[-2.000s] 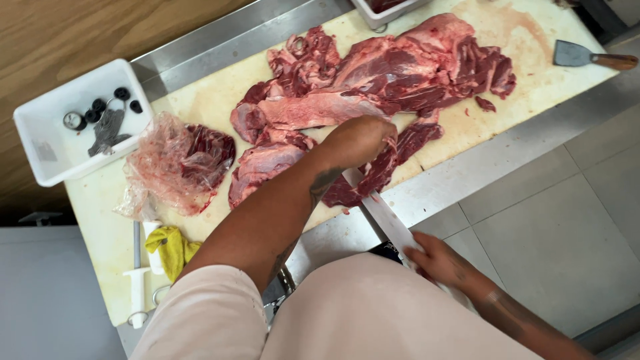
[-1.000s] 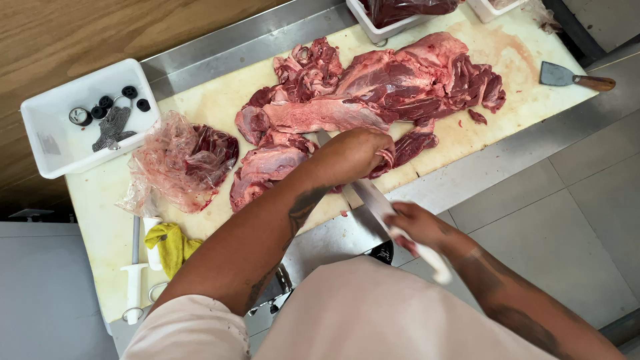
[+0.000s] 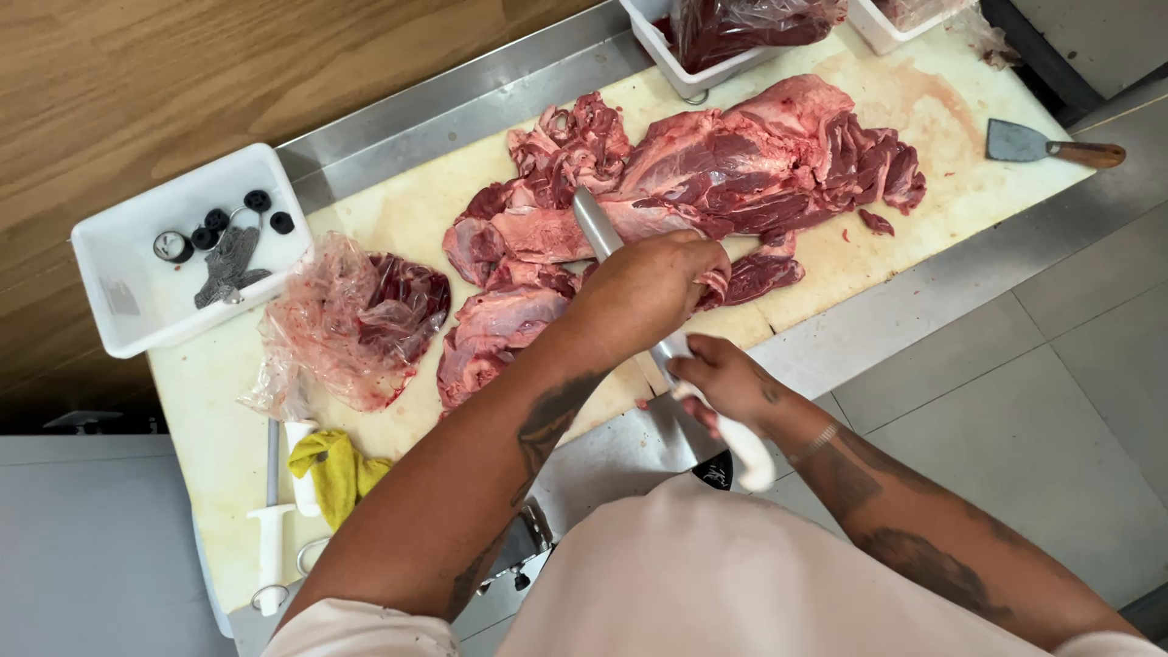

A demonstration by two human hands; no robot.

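Note:
My left hand (image 3: 652,287) is closed on a piece of raw red meat (image 3: 762,276) near the front edge of the cutting board; part of that piece is hidden under the hand. The white handle of a butcher's knife (image 3: 744,447) is in my right hand (image 3: 725,379). Its long blade (image 3: 598,226) passes beneath my left hand, with the tip over a long pale strip on the large cut of raw meat (image 3: 748,164). Another cut of meat (image 3: 502,333) lies left of the blade, partly behind my left forearm.
Left on the board (image 3: 392,205) are a plastic bag of meat (image 3: 356,319), a yellow cloth (image 3: 338,474) and a sharpening steel (image 3: 271,538). A white tub (image 3: 119,315) holds a metal-mesh glove (image 3: 228,265). A scraper (image 3: 1017,141) lies right; a meat tub (image 3: 657,55) stands behind.
The blade's tip, hidden by the left arm two seconds ago, now shows above it, over the meat. The piece under my left hand reached further left and nearer my body then.

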